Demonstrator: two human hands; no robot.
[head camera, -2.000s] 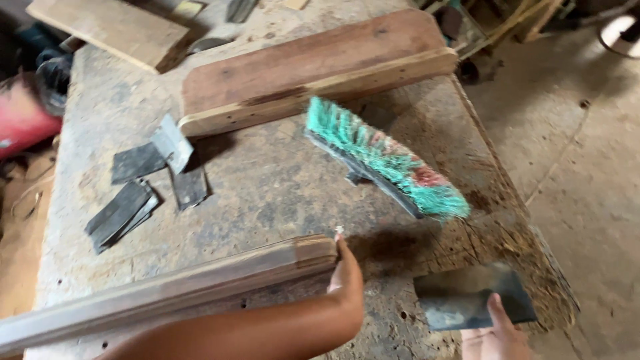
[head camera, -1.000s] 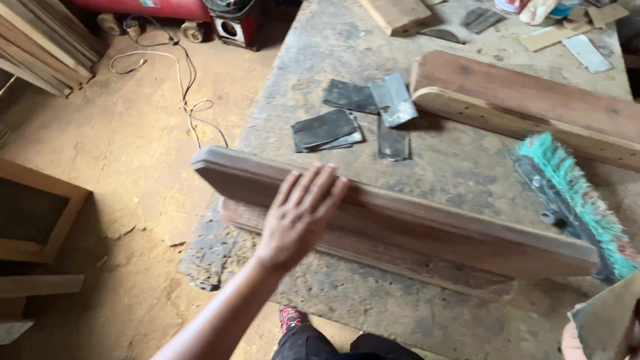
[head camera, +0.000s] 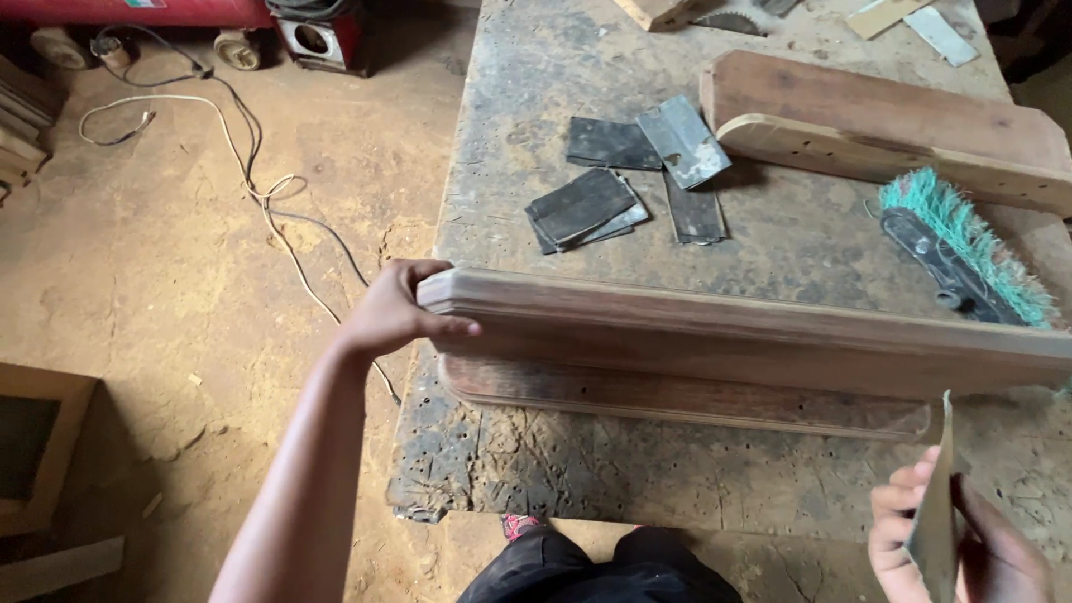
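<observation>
My left hand grips the left end of a long wooden shelf piece, thumb on its near face and fingers over the far side. Below that board runs a narrower rounded wooden rail, low against the bench. At the lower right my right hand holds a bent sheet of sandpaper, apart from the wood. A teal-bristled brush head lies behind the board's right part. Several dark sandpaper pieces lie behind its left part, one grey sheet overlapping others.
The worn workbench bears a second wooden shelf piece at the back right, a circular saw blade and offcuts. Cables trail over the floor at left, near a red wheeled machine. A wooden frame stands lower left.
My left hand has moved from the board's top edge to its left end. My right hand and its sandpaper show more fully now. The view has swung left since the earliest frame.
</observation>
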